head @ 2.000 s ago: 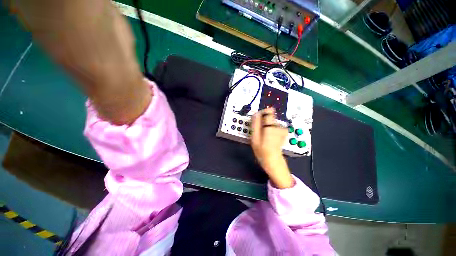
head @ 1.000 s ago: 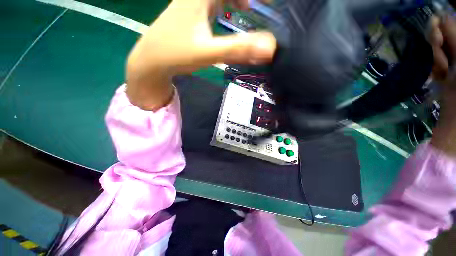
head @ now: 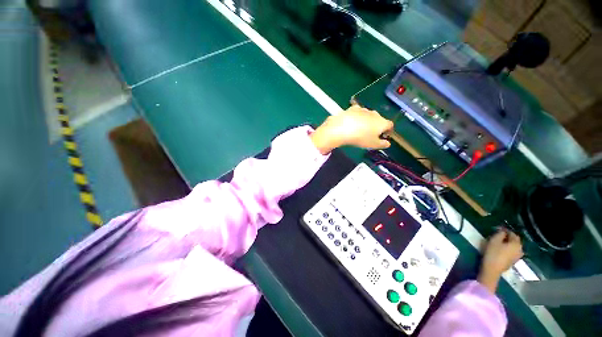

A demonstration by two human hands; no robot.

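Note:
The white tester (head: 369,260) lies on the black mat (head: 290,263), with red segments lit on its dark display (head: 392,227) and four green buttons at its near corner. My left hand (head: 356,129) is beyond the tester, fingers curled by the wooden board edge; a small dark thing shows at the fingertips, too small to name. My right hand (head: 503,253) is at the far right of the tester, fingers bent together beside a black headset (head: 554,214) on the green conveyor. Whether it grips a thin lead cannot be told.
A blue-grey box (head: 455,105) with red lights and a red lead stands on a wood-edged board. A black round foam head (head: 529,50) stands by it. Wires (head: 422,201) bundle behind the tester. Another dark headset (head: 335,25) lies at the top. Cartons (head: 521,23) stand at upper right.
One second ago both hands were around a raised black headset over the tester; now it is out of both hands. The view has turned and the hands have moved to the tester's far side.

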